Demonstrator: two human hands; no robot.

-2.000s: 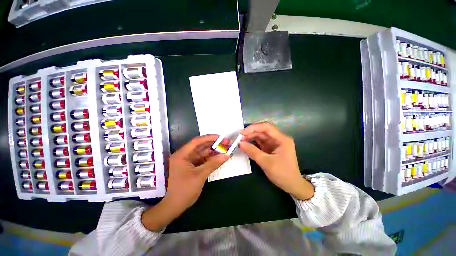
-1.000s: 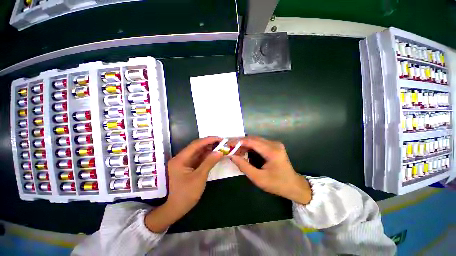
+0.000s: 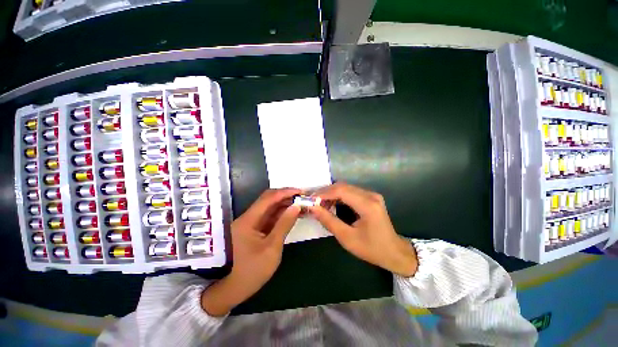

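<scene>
A small cylindrical component (image 3: 307,201) lies level between the fingertips of both hands, mostly white with a dark left end. My left hand (image 3: 261,227) grips its left end with thumb and fingers. My right hand (image 3: 359,220) grips its right end the same way. The fingertips hide both ends in part. A white sheet (image 3: 295,146) lies flat on the dark bench under and beyond the hands. The left tray (image 3: 220,169) holds columns of red-ended cylinders with silver, white or yellow bands, and one pocket in its fourth column is empty.
A stack of white trays (image 3: 516,152) stands at the right, its top one filled with white and yellow-banded pieces. A grey post (image 3: 351,20) with a square base plate (image 3: 361,70) stands beyond the sheet. Another tray (image 3: 74,18) shows at the upper left.
The white strip that stuck out at angles around the component now lies close around it. The component has turned level and less yellow shows. The hands have shifted slightly.
</scene>
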